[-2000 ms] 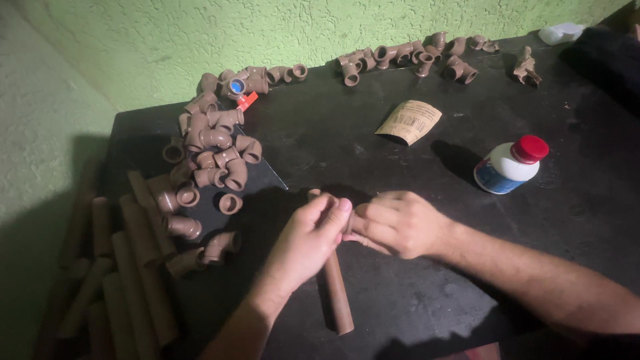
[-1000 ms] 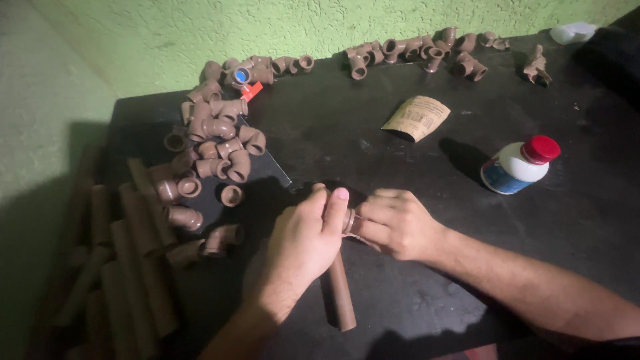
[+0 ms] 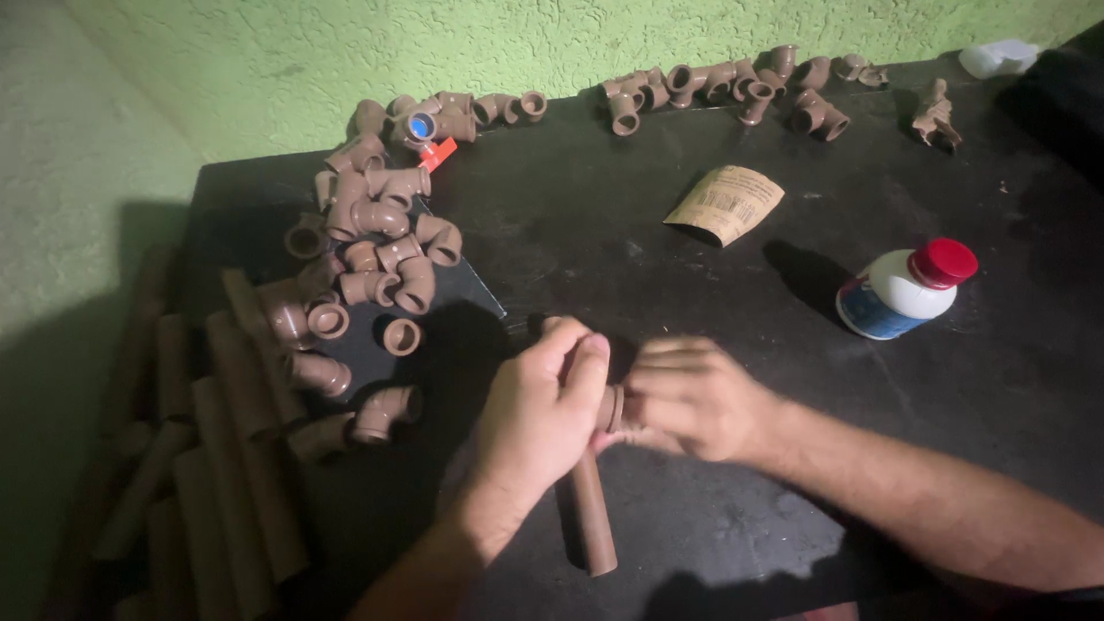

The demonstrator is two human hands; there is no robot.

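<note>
My left hand (image 3: 548, 401) is closed around a brown plastic pipe fitting (image 3: 613, 409), whose ringed end points right between the hands. A brown pipe (image 3: 595, 517) runs under that hand toward the near edge of the table; whether it joins the fitting cannot be told. My right hand (image 3: 699, 397), slightly blurred, has its fingers bent at the fitting's open end. What those fingers pinch is hidden, though something thin and pale shows beneath them. To the right stands a white bottle (image 3: 901, 297) with a red cap and a blue label.
Brown elbows and tees (image 3: 379, 216) lie heaped on the left of the black table (image 3: 586, 250), beside a valve with a red handle (image 3: 438, 155). Cut pipes (image 3: 233, 483) are at lower left. More fittings (image 3: 716, 82) line the wall. A curled piece of sandpaper (image 3: 729, 205) bears print.
My right hand has shifted a little away from my left, and more of the fitting's ringed end shows between them. The left hand keeps its grip.
</note>
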